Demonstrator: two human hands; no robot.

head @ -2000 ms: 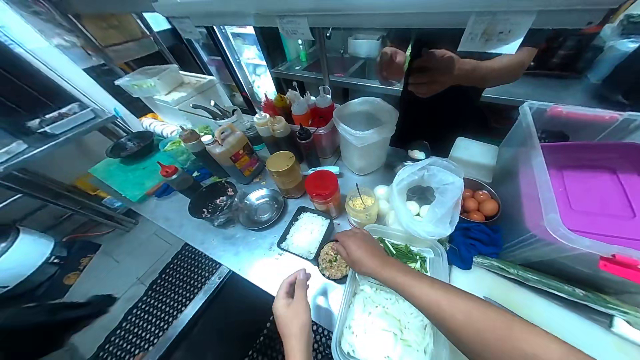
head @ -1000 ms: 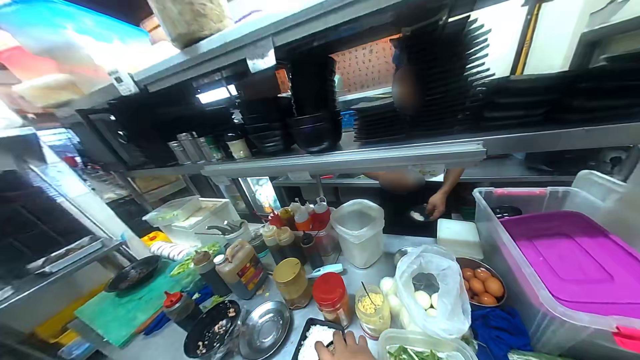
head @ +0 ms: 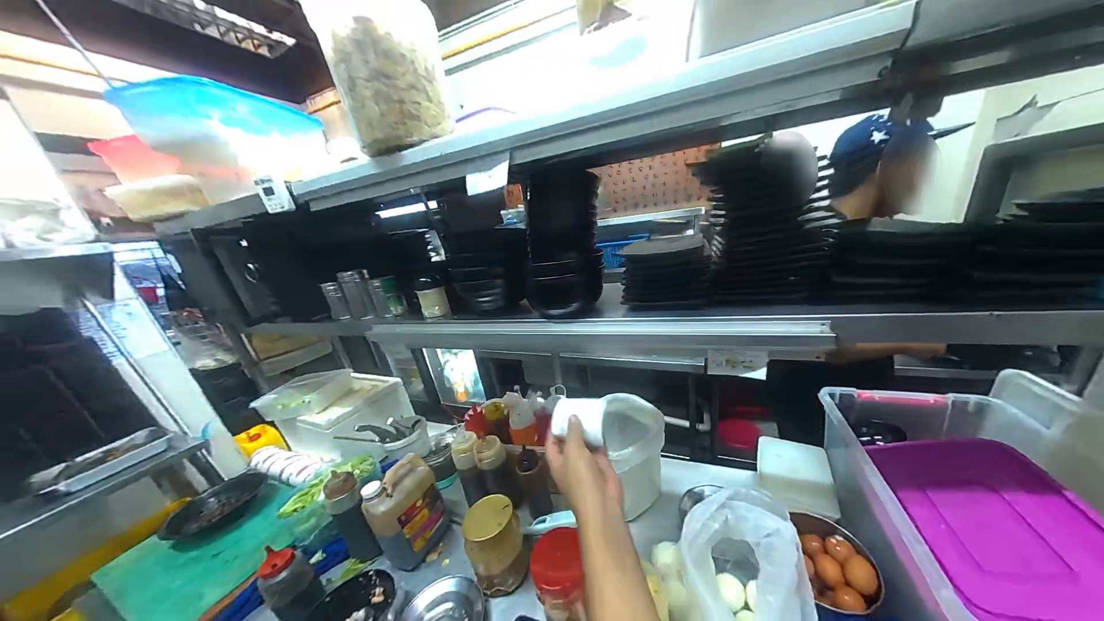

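Note:
My right hand (head: 582,470) is raised over the counter, its fingers around a small white cup (head: 580,419), which is tilted. Right beside the cup stands a white tub lined with a plastic bag (head: 634,457). Below my forearm are a jar with a red lid (head: 557,561) and a jar with a gold lid (head: 493,543). Squeeze bottles (head: 520,418) with red, orange and clear contents stand behind my wrist. To the right, an open plastic bag (head: 746,561) holds peeled eggs (head: 730,592), next to a metal bowl of brown eggs (head: 832,565). My left hand is out of view.
Stacked black bowls (head: 562,250) and plates (head: 759,233) fill the shelf above. A clear bin with a purple lid (head: 992,526) stands at the right. At the left lie a green cutting board (head: 155,552) and a black pan (head: 216,507). Behind the shelf is a person in a cap (head: 875,159).
My right hand has risen from the small black tray of rice and now holds the white cup. My left hand, seen two seconds ago, has left view. The view has tilted up.

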